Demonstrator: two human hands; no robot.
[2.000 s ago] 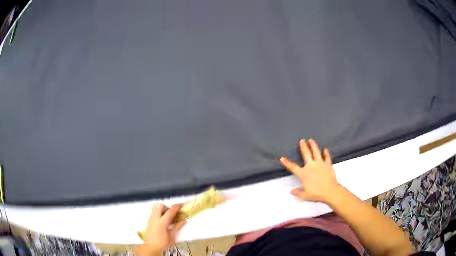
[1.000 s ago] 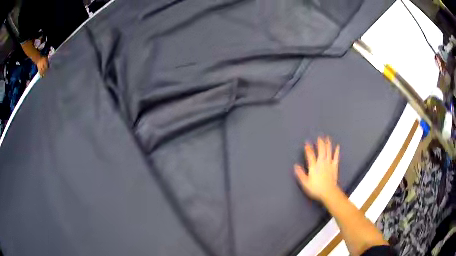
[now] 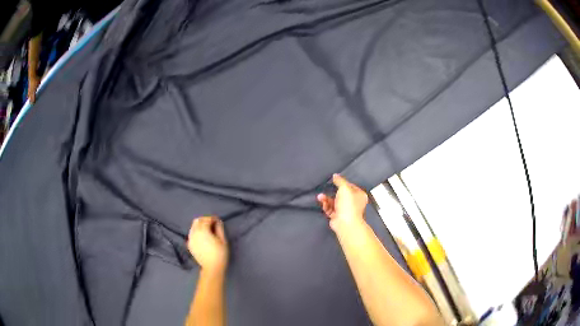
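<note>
Dark grey fabric (image 3: pixel 254 114) covers most of the table, with loose folds and creases across the top ply. My left hand (image 3: pixel 208 243) is closed on a fold of the fabric at lower centre. My right hand (image 3: pixel 345 202) is to its right, fingers curled at the ply's edge, near where the fabric ends; it pinches the edge between thumb and fingers.
A metal rail (image 3: pixel 416 235) with yellow tape crosses the table right of my right hand. A black cord (image 3: pixel 520 143) runs over fabric and white tabletop (image 3: pixel 483 184). A person's arm (image 3: pixel 34 67) shows at the far left edge. Scraps lie at lower right.
The view has swung right towards the rail. My left hand has come back into view, on the fabric. My right hand went from flat on the fabric to gripping its edge. The yellow-gold bar is gone.
</note>
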